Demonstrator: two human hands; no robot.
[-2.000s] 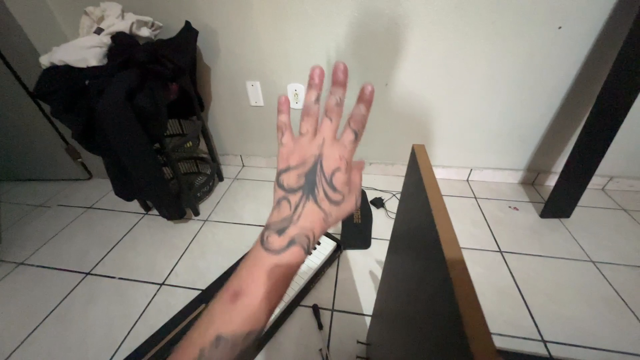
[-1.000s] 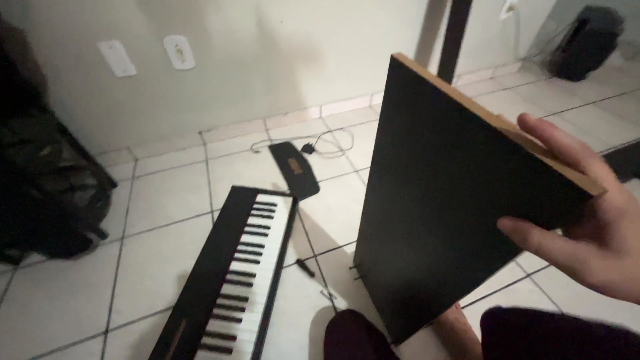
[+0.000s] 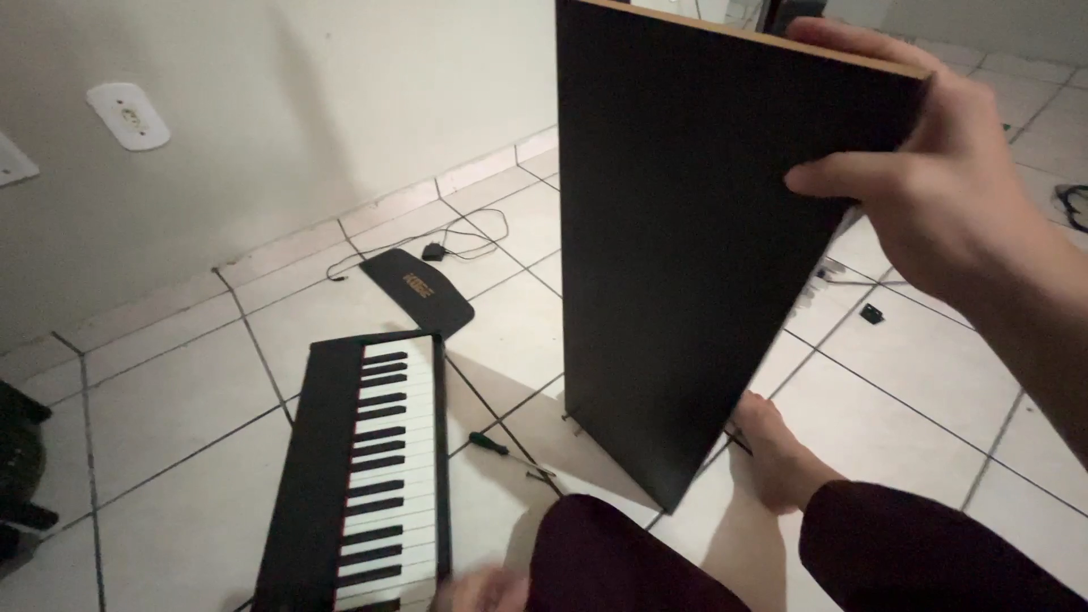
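Note:
A black panel with a wood-coloured edge (image 3: 697, 221) stands on end on the tiled floor, leaning slightly. My right hand (image 3: 918, 161) grips its upper right corner, thumb on the black face and fingers over the far side. At the bottom edge of the view, my left hand (image 3: 483, 591) is blurred and partly cut off, beside the near end of an electronic keyboard (image 3: 374, 476); its fingers cannot be made out. Between keyboard and panel lie a green-handled screwdriver (image 3: 490, 443) and a screw (image 3: 544, 481). Another screw (image 3: 573, 421) is at the panel's lower left corner.
Behind the keyboard lie a black music rest (image 3: 418, 289) and a power adapter (image 3: 433, 252) with its cable, near the wall. A small black part (image 3: 872, 314) is right of the panel. My bare foot (image 3: 769, 446) is beside the panel's base. A dark object (image 3: 21, 459) stands far left.
The tattooed hand raised in the oldest frame is no longer up. My right hand has come onto the panel's top corner since then. My left hand now shows low beside the keyboard.

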